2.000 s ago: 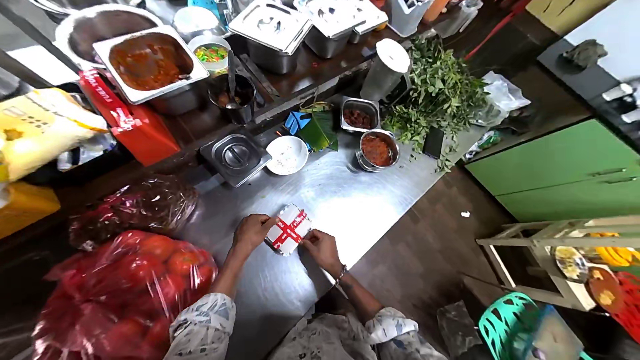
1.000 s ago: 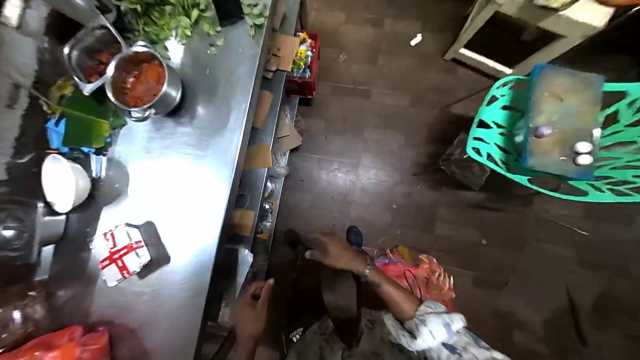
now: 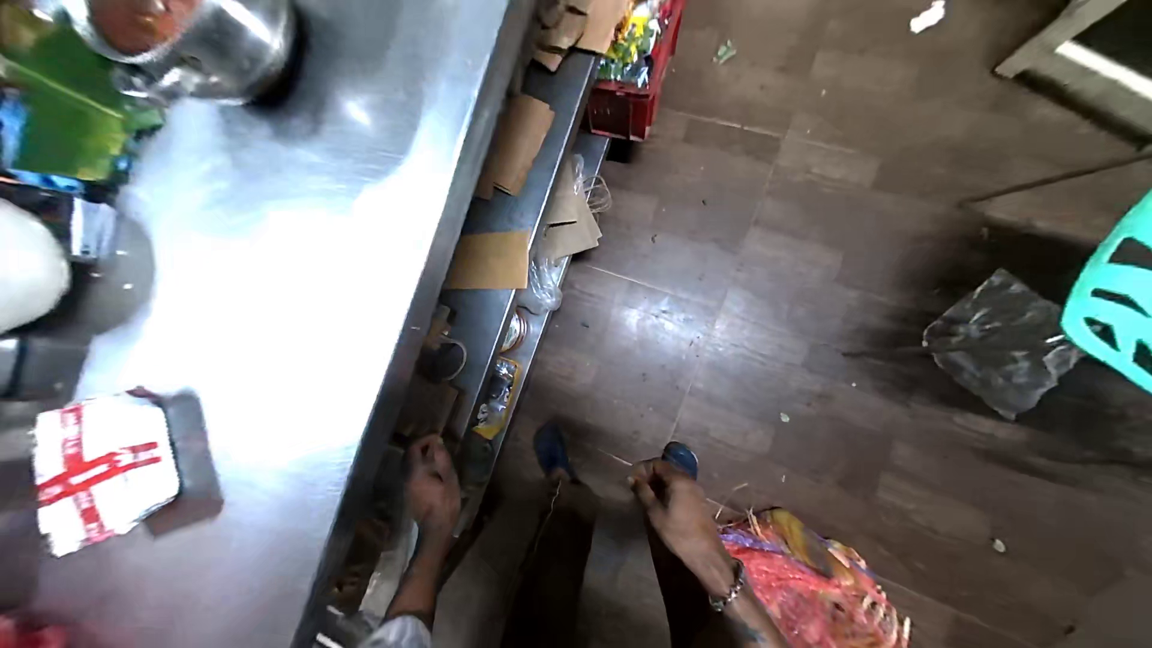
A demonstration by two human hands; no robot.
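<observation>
Beside the shelves under the steel counter (image 3: 270, 576) is my left hand (image 3: 433, 481), its fingers loosely curled; whether anything is in them is unclear. My right hand (image 3: 675, 508), with a bracelet at the wrist, hangs over the floor near my right foot, fingers curled, and no object shows in it. A white packet with crossed red tape (image 3: 103, 472) lies on the counter at the left, apart from both hands. Behind it on the counter are a steel pot of red sauce (image 3: 234, 49), a green leaf (image 3: 67, 103) and a white bowl (image 3: 27, 265).
Under-counter shelves (image 3: 490, 310) hold cardboard pieces (image 3: 490, 261) and small packets. A red crate (image 3: 621, 108) stands beyond them. On the floor lie a red mesh sack (image 3: 810, 585) at my right and a clear plastic bag (image 3: 999, 342) by a turquoise chair (image 3: 1116, 297).
Two seconds ago both hands touched the red-taped packet on the counter. They have let go and moved off the counter to its floor side. The view has swung right and down.
</observation>
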